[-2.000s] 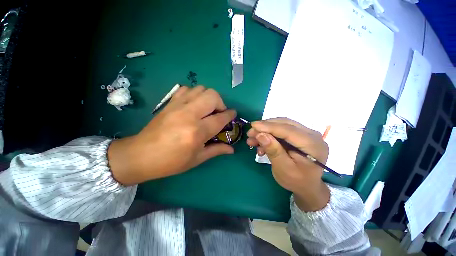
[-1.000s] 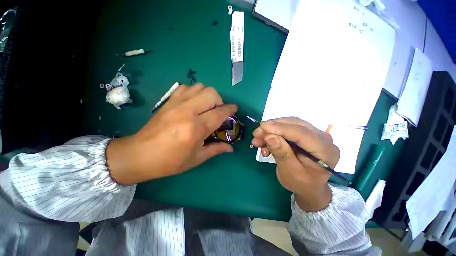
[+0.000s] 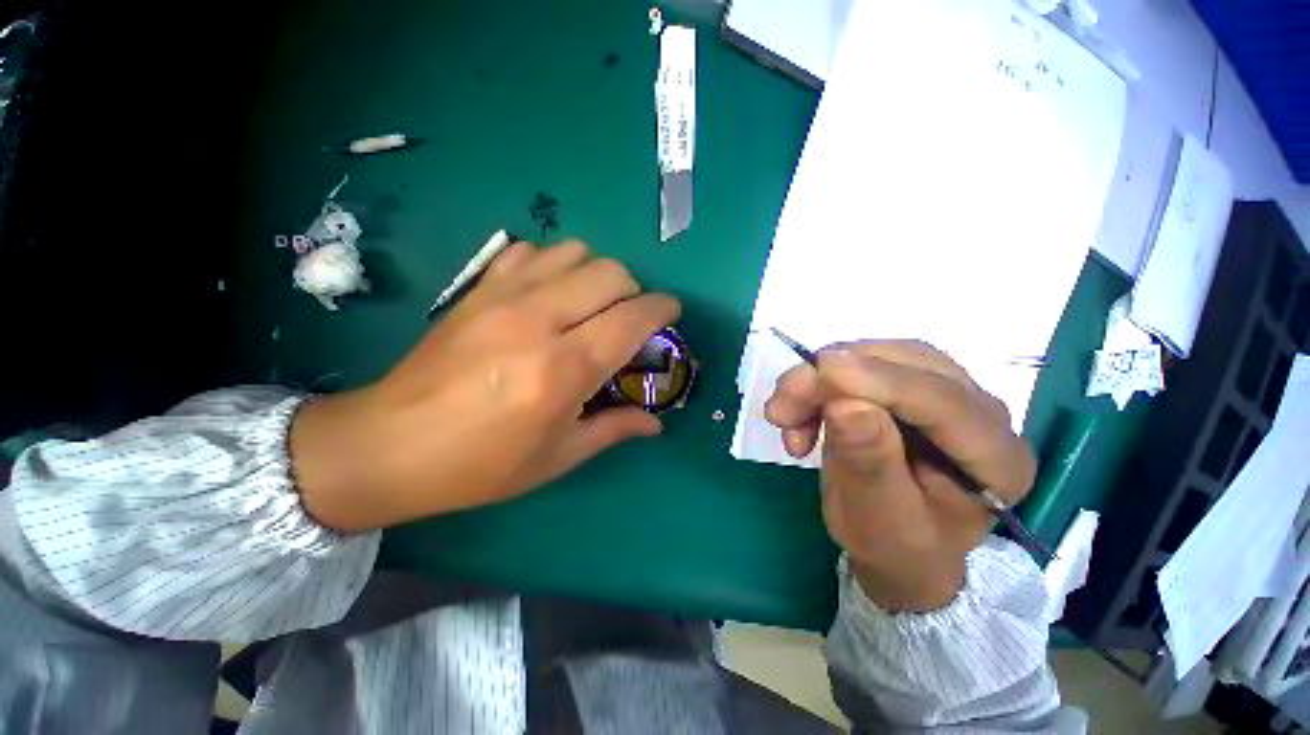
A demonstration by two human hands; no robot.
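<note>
A round watch head (image 3: 655, 373) with a metal rim and a dark and gold face lies at the middle, over the green mat. My left hand (image 3: 525, 366) is bare and holds its left side between thumb and fingers, covering that part. My right hand (image 3: 920, 445) is bare and holds a thin dark pen-like tool (image 3: 948, 467), likely a precision screwdriver. The tool's tip points up and left, over the edge of the white paper, apart from the watch head.
On the green mat (image 3: 575, 531) lie a wrapped blade (image 3: 677, 115), a pointed white stick (image 3: 471, 270), a small white roll (image 3: 378, 144) and a whitish wad (image 3: 331, 266). White paper (image 3: 934, 187), crumpled tissue (image 3: 1125, 352), a green tube (image 3: 1060, 460) and a black tray (image 3: 1247, 417) are on the right.
My right hand has moved right with the tool, and the tip has left the watch head's edge. My left hand has stayed almost in place, and more of the watch face shows.
</note>
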